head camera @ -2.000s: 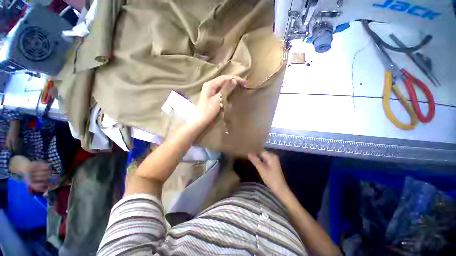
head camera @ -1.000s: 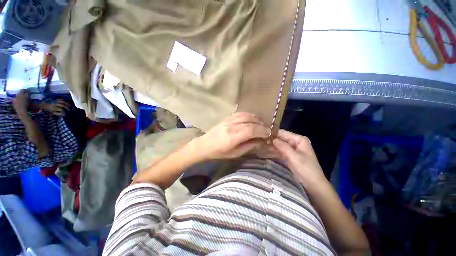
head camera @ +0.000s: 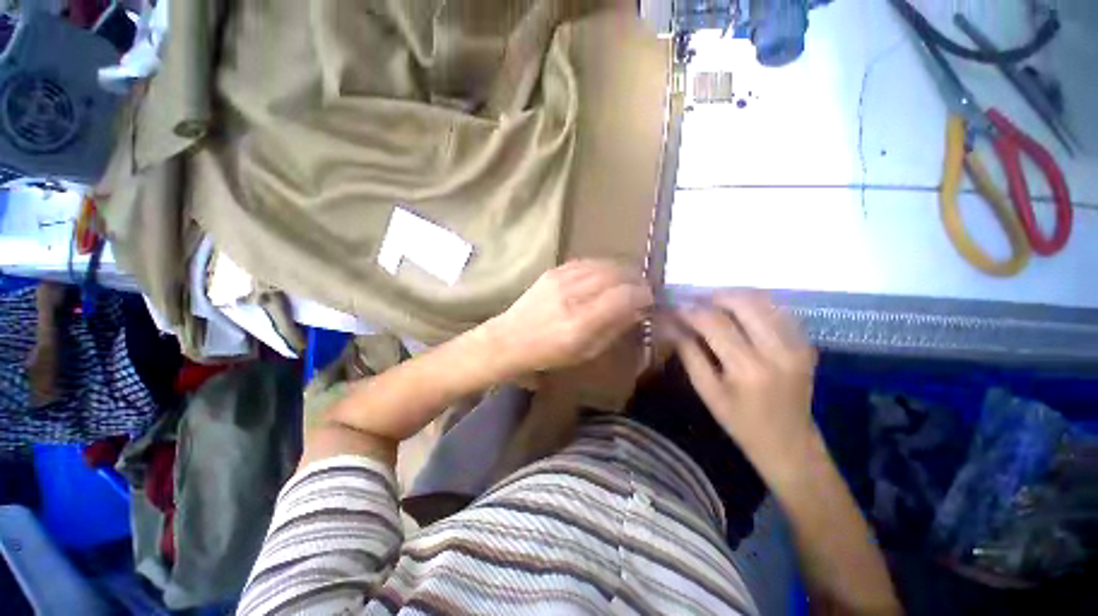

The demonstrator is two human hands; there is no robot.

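Note:
A khaki garment panel [head camera: 361, 157] lies on the white table left of the needle area. Its straight right edge, with a dotted thread line [head camera: 656, 205], runs from the presser foot area down to the table's front edge. My left hand [head camera: 584, 311] grips the panel by this edge at the table front. My right hand [head camera: 747, 361] is just right of the edge, blurred, with fingers bent; whether it touches the cloth is unclear. A white patch [head camera: 424, 244] lies on the khaki. The needle plate [head camera: 710, 87] shows right of the edge.
Scissors [head camera: 990, 193] with yellow and red loops and a slim dark tool [head camera: 1017, 84] lie on the table at right. A scale [head camera: 939, 327] runs along the front edge. A grey motor box [head camera: 48, 102] stands at left, near a person in checked clothing [head camera: 72, 373].
Since one second ago, the view shows more of the table and machine. My right hand has moved right from my left hand, and the panel edge lies straighter beside the needle plate.

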